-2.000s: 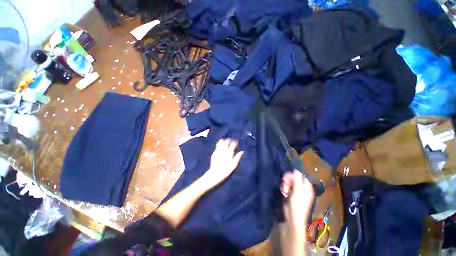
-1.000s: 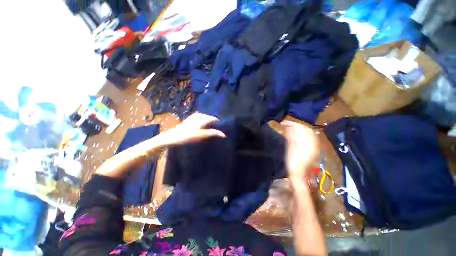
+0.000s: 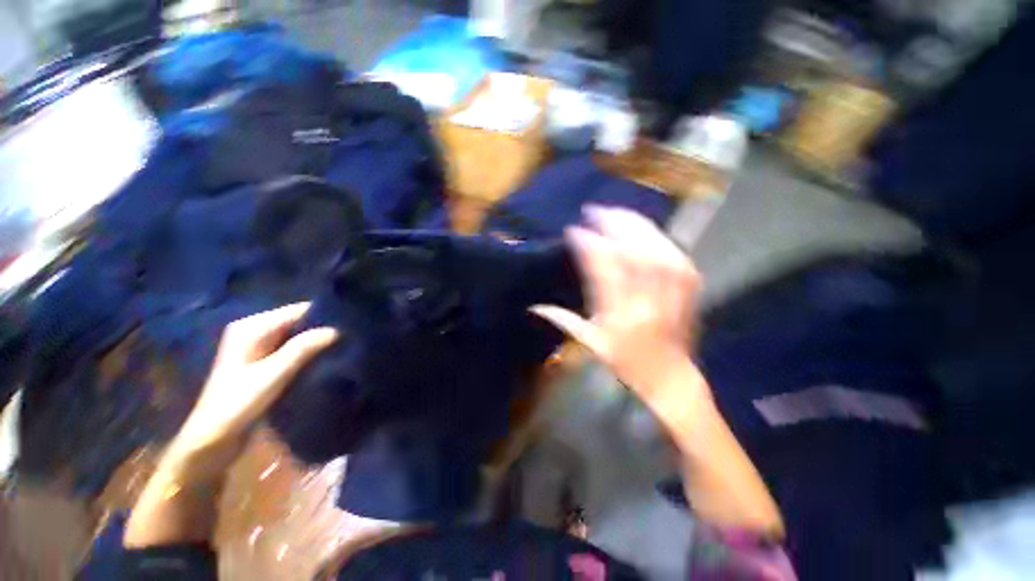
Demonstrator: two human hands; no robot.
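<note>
A dark navy or black garment is held up in front of me, blurred, its lower part hanging over the table's near edge. My left hand grips its left side, thumb on the near face. My right hand grips its upper right side, fingers over the top and thumb in front. The garment's exact kind cannot be told.
A heap of navy and black garments lies at the left and far side. An open brown carton with white pieces stands beyond, near blue plastic. Dark garments with a pale strip are at right.
The view has swung to the right. The garment that lay low over the table is now raised between my hands. The lone folded piece and the scissors no longer show.
</note>
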